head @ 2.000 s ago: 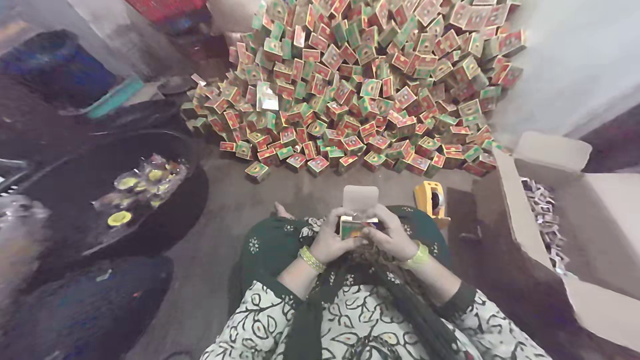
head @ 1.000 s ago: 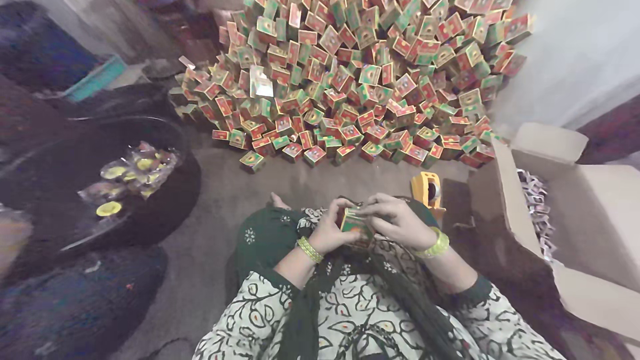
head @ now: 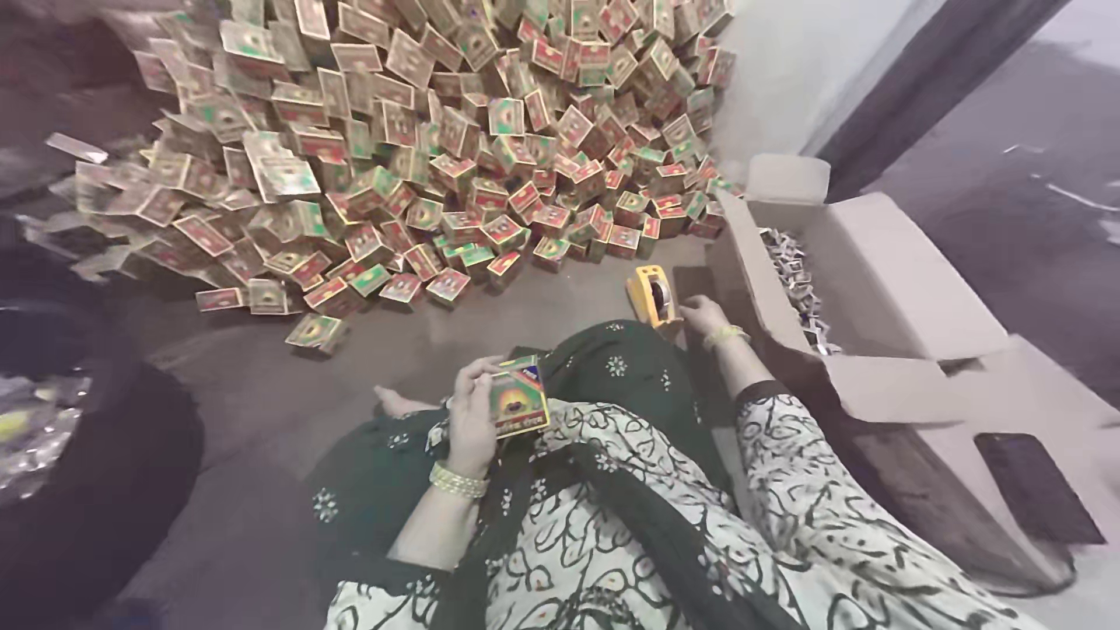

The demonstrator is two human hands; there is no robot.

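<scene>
My left hand (head: 473, 411) holds a small printed cardboard box (head: 518, 398) above my lap, its flat printed face turned up. My right hand (head: 703, 317) reaches to the near end of a yellow tape dispenser (head: 649, 296) on the floor, fingertips close to or touching it; whether they grip the tape cannot be seen. The dispenser carries a roll of tape and stands beyond my right knee. A large heap of similar red, green and yellow boxes (head: 464, 219) lies on the floor in front of me.
An open cardboard carton (head: 910, 289) at the right has many small folded pieces (head: 796, 284) inside. A dark flat object like a phone (head: 1039, 486) lies on cardboard at lower right. A black tub (head: 131, 490) with plastic-wrapped items (head: 39, 429) stands at the left.
Both hands were together at the small box, whose flap stood up two seconds ago. My right hand has left it and moved right to the tape dispenser. The view has shifted rightward.
</scene>
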